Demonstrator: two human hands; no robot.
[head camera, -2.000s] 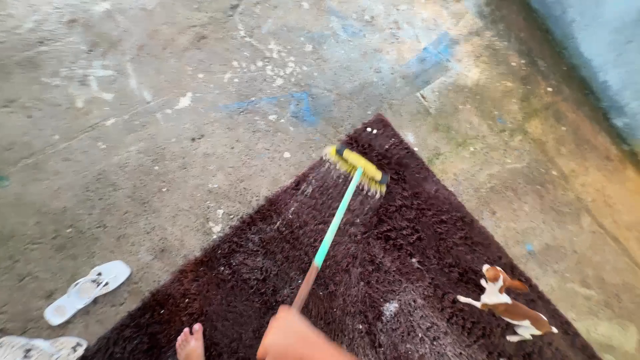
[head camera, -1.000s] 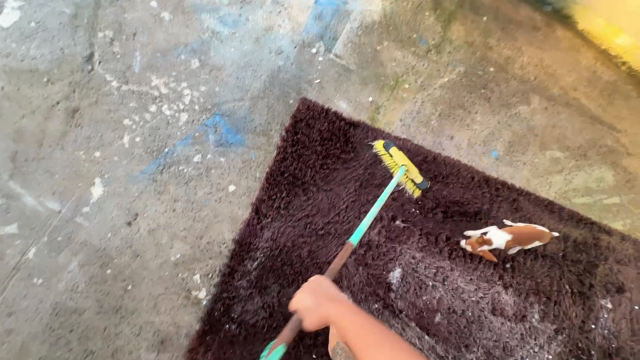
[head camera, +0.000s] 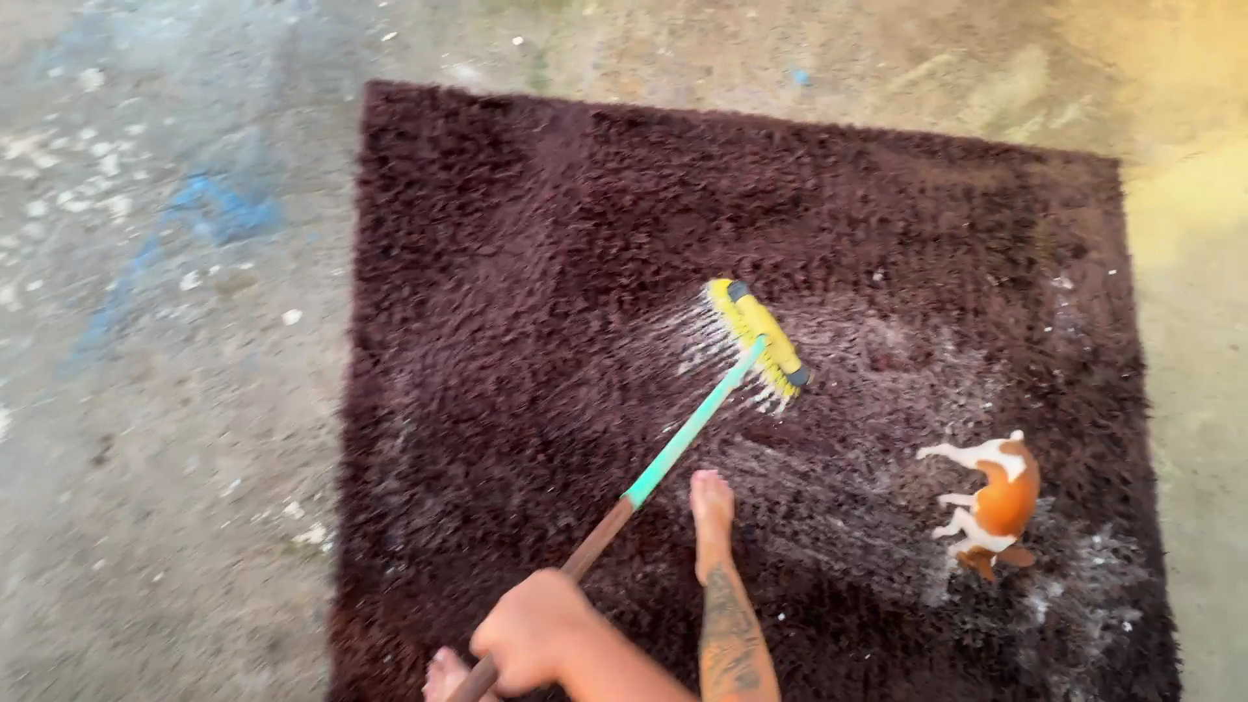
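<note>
My right hand (head camera: 534, 629) is closed around the brown lower part of a broom's handle (head camera: 694, 429), whose upper stretch is turquoise. At its far end, a yellow broom head (head camera: 759, 336) with grey end caps lies slanted, bristles against the pile of a dark brown shaggy rug (head camera: 468, 244). Whitish streaks of lint or residue show beside the bristles and across the rug's right half. My left hand is out of view.
A small brown and white dog (head camera: 1004, 497) is on the rug, right of the broom. My bare feet are on the rug, one (head camera: 714, 502) below the broom head. Concrete floor (head camera: 195, 468) with blue and white paint marks surrounds the rug's visible edges.
The broom head has moved from near the rug's edge to farther in. The dog has turned, its head now toward the bottom of the view. The view has swung right.
</note>
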